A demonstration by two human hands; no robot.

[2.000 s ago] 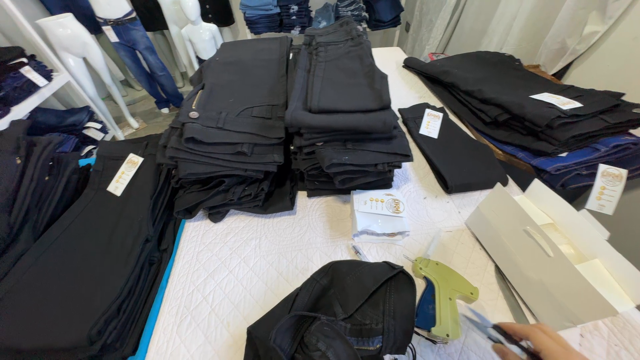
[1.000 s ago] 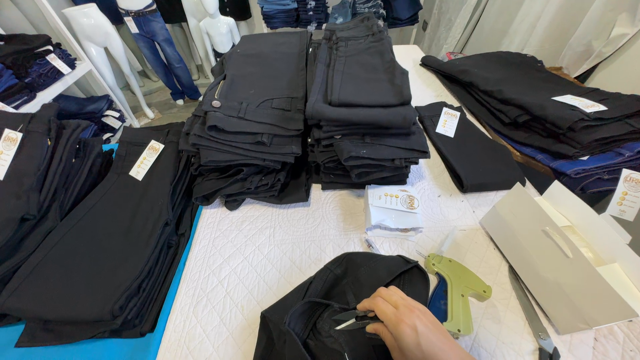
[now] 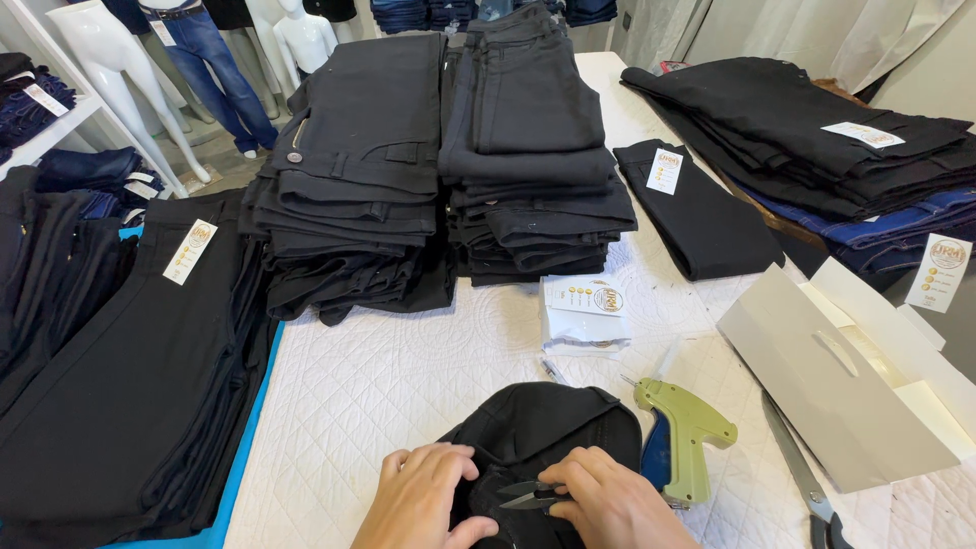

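Observation:
A black garment (image 3: 549, 419) lies bunched on the white quilted cloth (image 3: 343, 396) at the bottom middle. My left hand (image 3: 427, 496) rests on its left side, fingers curled over the fabric. My right hand (image 3: 606, 492) holds a pair of thread snips (image 3: 530, 496), whose blades point left over the garment. Just right of that hand lies a green tagging gun (image 3: 686, 431), its needle towards the upper left. A stack of printed hang tags (image 3: 585, 316) sits beyond the garment, with a pen (image 3: 554, 371), partly hidden, between them.
Tall stacks of folded black trousers (image 3: 366, 114) stand at the back. More black trousers (image 3: 130, 328) lie on the left, others (image 3: 801, 130) on the right. One folded black piece (image 3: 698, 221) bears a tag. A white box (image 3: 839, 381) and large scissors (image 3: 797, 457) are at the right.
My right hand has moved left from the box side onto the garment with the snips. My left hand, not in view in the earlier frames, is now on the garment.

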